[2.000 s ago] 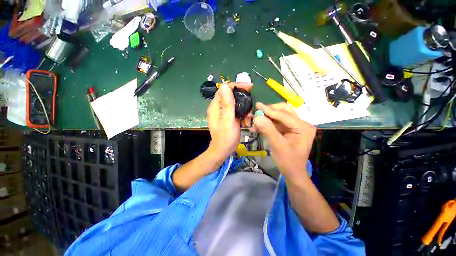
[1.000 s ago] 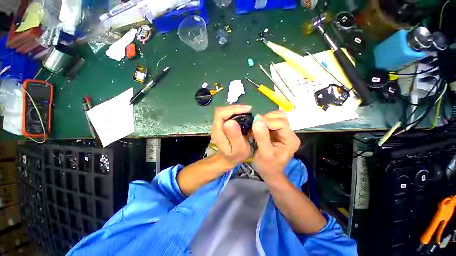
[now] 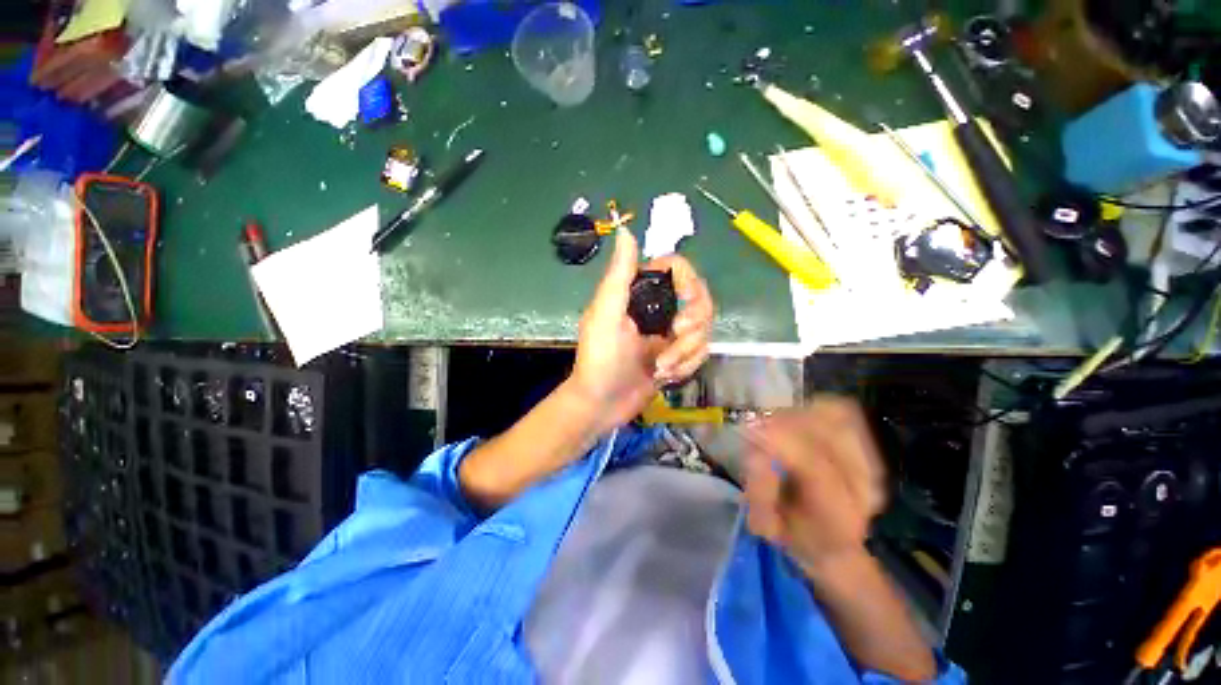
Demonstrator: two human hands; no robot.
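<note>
My left hand [image 3: 619, 335] holds a black round watch case [image 3: 654, 303] between thumb and fingers, just above the bench's front edge. My right hand [image 3: 820, 475] is blurred, lower and to the right, apart from the case; whether it holds anything cannot be told. A black disc with an orange-gold tail, a display module [image 3: 577, 238], lies on the green bench behind my left hand. A crumpled white tissue [image 3: 668, 224] lies to its right. A yellow-handled screwdriver [image 3: 783, 252] lies further right, its tip pointing back left.
Papers [image 3: 911, 315] on the right bear tools and a black watch part [image 3: 945, 252]. A hammer [image 3: 984, 167] lies beyond. On the left are a white sheet [image 3: 321, 288], a black pen [image 3: 429, 198] and an orange-framed multimeter [image 3: 117, 254]. Black trays [image 3: 201, 455] stand below the bench.
My right hand has come away from the case, down and to the right. My left hand still holds the case, now with its round face showing more.
</note>
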